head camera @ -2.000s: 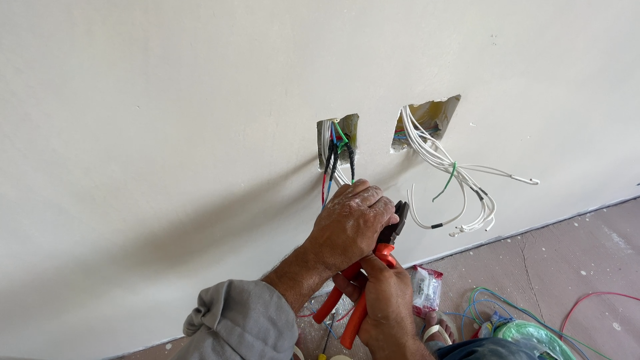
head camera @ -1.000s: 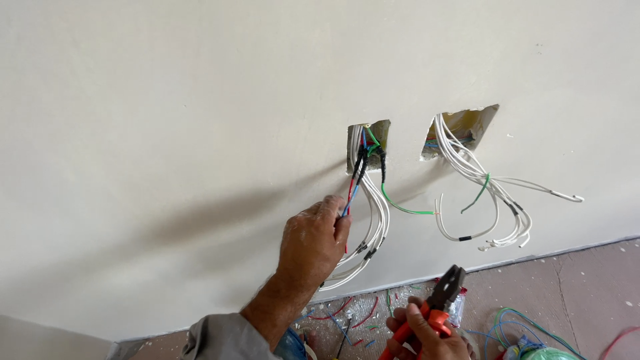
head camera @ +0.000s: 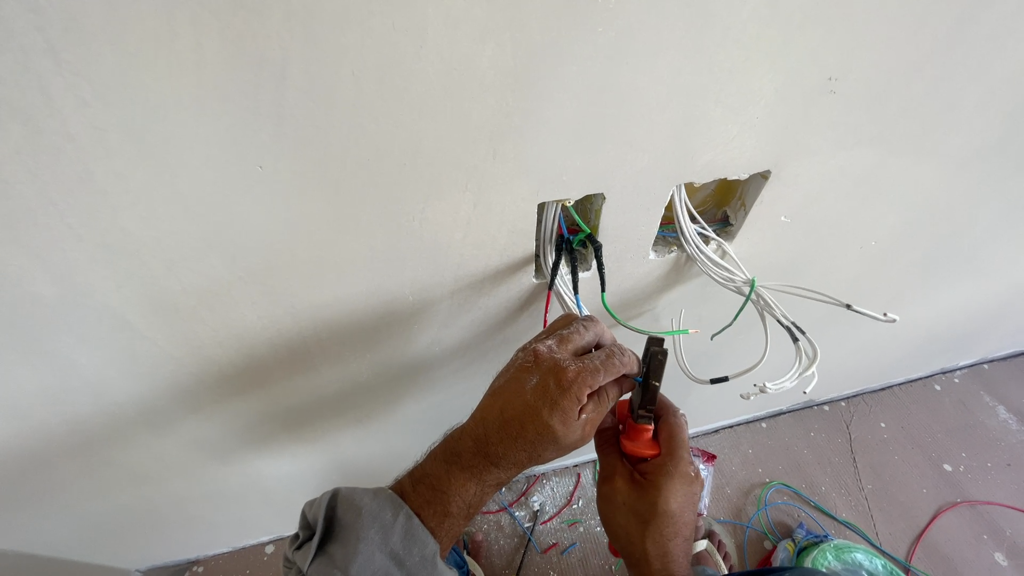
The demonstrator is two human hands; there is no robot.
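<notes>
My left hand (head camera: 560, 380) pinches a blue wire (head camera: 638, 379), whose end lies at the jaws of the combination pliers (head camera: 648, 384). My right hand (head camera: 650, 488) is closed around the pliers' orange handles, just below and to the right of my left hand. Red, blue and green wires with black-taped joints (head camera: 574, 268) hang from the left wall box opening (head camera: 588, 210). The green wire (head camera: 640, 329) curves right and ends in bare copper. White cables (head camera: 564, 288) run down behind my left hand. A second bundle of white cables (head camera: 740, 276) hangs from the right opening (head camera: 724, 200).
On the floor below lie wire offcuts (head camera: 562, 500), a coil of green wire (head camera: 848, 558), loose blue and green wires (head camera: 788, 486) and a red wire (head camera: 960, 504). A sandalled foot (head camera: 710, 552) shows at the bottom. The pale wall (head camera: 320, 200) meets the floor along a slanting edge.
A second ago my hands were apart; the pliers have moved up to my left hand. The green wire, hidden two seconds ago, hangs free to the right.
</notes>
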